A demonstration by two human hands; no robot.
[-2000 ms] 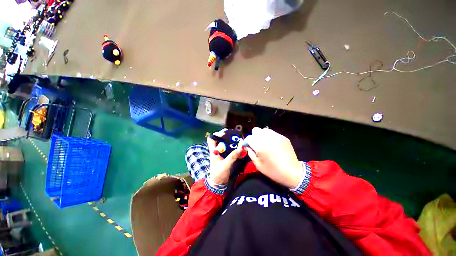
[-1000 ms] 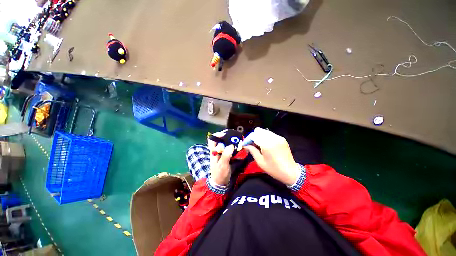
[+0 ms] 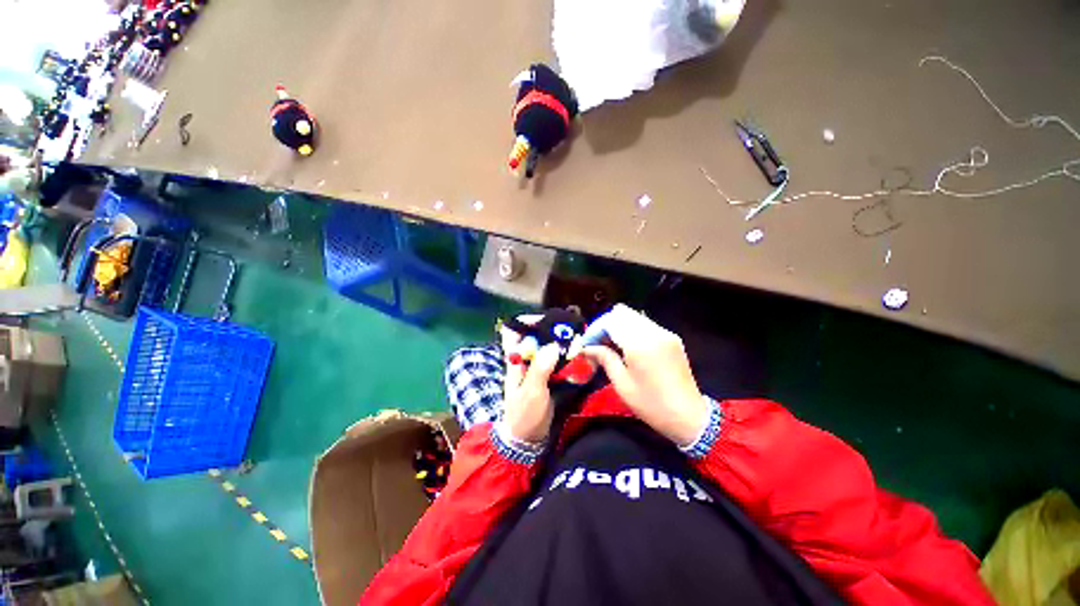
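A small black plush toy (image 3: 557, 326) with a white round eye and red and yellow parts is held over my lap, partly hidden by fingers. My left hand (image 3: 528, 385) grips it from the left side. My right hand (image 3: 641, 361) is at its right side with thumb and index finger pinched together against it; a pale blue wrap shows on a finger. Whether a needle is between the fingertips cannot be seen.
On the brown table (image 3: 415, 107) lie two plush toys (image 3: 545, 116) (image 3: 291, 124), a white plastic bag (image 3: 628, 47), black snips (image 3: 762, 154), loose thread and scraps. An open carton (image 3: 361, 497) stands by my leg. A blue basket crate (image 3: 190, 391) and blue stool (image 3: 367, 258) are on the floor.
The view has shifted slightly, so the table things appear a little lower and further right. Both hands stay at the toy; its visible eye area and the fingers' pose have changed slightly.
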